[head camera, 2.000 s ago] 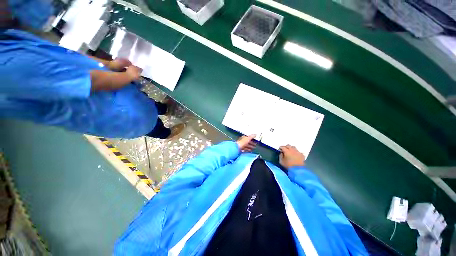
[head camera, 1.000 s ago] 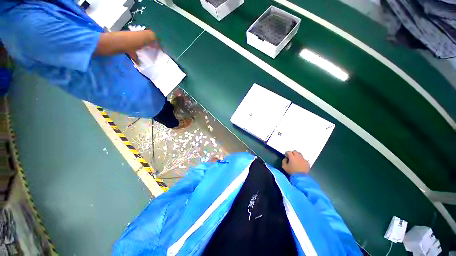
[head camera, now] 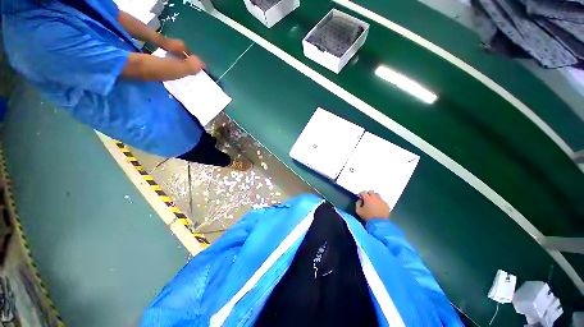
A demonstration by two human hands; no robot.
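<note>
Two white cartons lie closed side by side on the dark green bench (head camera: 442,223), the left carton (head camera: 328,142) and the right carton (head camera: 379,167), each with a small dark mark on its face. My right hand (head camera: 373,205) rests at the near edge of the right carton, fingers bent over the edge; whether it grips cannot be told. My left hand is not in view; only the blue left sleeve shows.
A coworker in blue at left handles a white carton (head camera: 203,97). A filled open box (head camera: 336,39) and another (head camera: 271,10) stand on the far belt. White label stacks (head camera: 502,287) lie at lower right, grey patterned wrap (head camera: 531,29) at upper right. White scraps litter the floor.
My left hand was at the left carton's near edge two seconds ago and has left the picture. My right hand stays at the right carton. The coworker's hands have moved over their carton.
</note>
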